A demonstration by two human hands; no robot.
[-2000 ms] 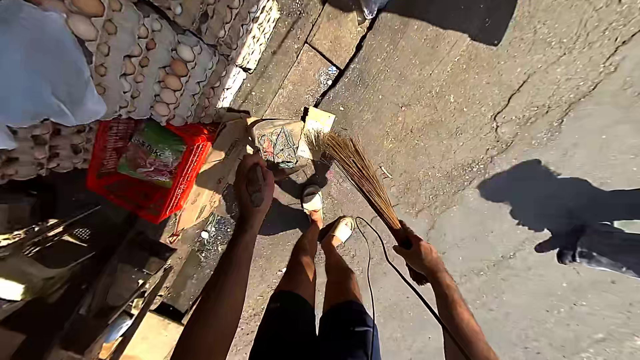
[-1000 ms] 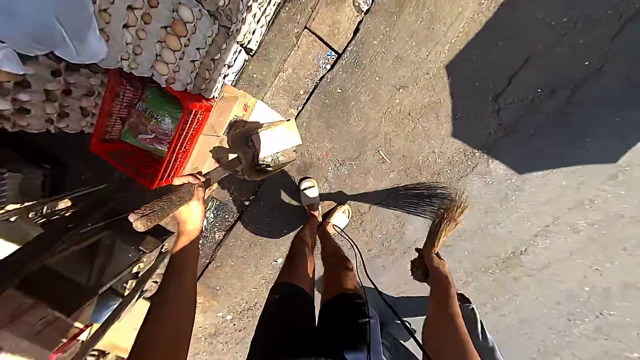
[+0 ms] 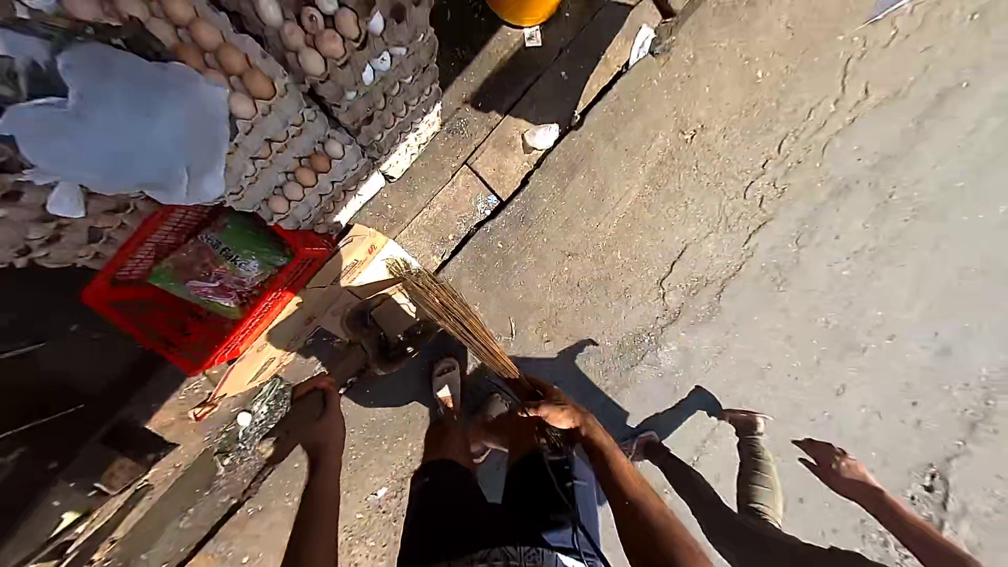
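My right hand point(image 3: 555, 413) grips the bound end of a stick broom point(image 3: 465, 319), whose thin bristles point up and left across the ground. My left hand point(image 3: 319, 413), partly in shadow, is closed around the handle of a dark dustpan point(image 3: 382, 339). The pan lies beyond that hand, left of the bristle tips and beside a flattened cardboard sheet point(image 3: 264, 350). A pale piece shows in the pan, but shadow hides much of its contents. My sandalled feet stand just below the pan and broom.
A red plastic crate point(image 3: 189, 358) holding a printed bag stands at left, below stacked egg trays point(image 3: 276, 157). A gutter edge point(image 3: 504, 201) with crumpled litter point(image 3: 542, 136) runs diagonally. Another person's hand point(image 3: 839, 470) and legs are at lower right.
The broom's bristles have swung from the right to the left, near the dustpan. Another person's hand and legs have come into view at lower right. The view has shifted.
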